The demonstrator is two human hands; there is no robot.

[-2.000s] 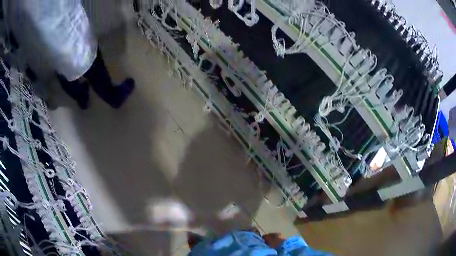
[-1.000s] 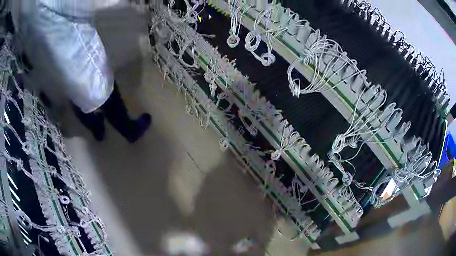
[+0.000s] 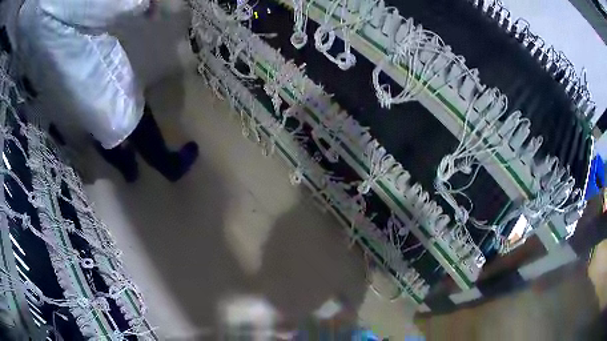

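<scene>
Neither of my hands is in view. The charging rack [image 3: 412, 133] nearest me fills the right side, with several tiers of dark slotted shelves. Rows of small white chargers [image 3: 459, 76] line the shelf edges above white and green strips. White charging cables [image 3: 459, 170] hang in loops and bundles from them. Another rack [image 3: 66, 253] with similar chargers and tangled cables stands along the left side. A small blue patch shows at the bottom edge; it is too cut off to tell more.
A person in a white coat [image 3: 86, 80] and dark shoes stands in the aisle at upper left. The pale floor [image 3: 246, 200] between the racks carries shadows. A blue object [image 3: 596, 174] and part of a brown one [image 3: 599, 276] show at the right edge.
My view has shifted, so the racks and person sit lower than two seconds ago. The blue clothing at the bottom has mostly left the picture.
</scene>
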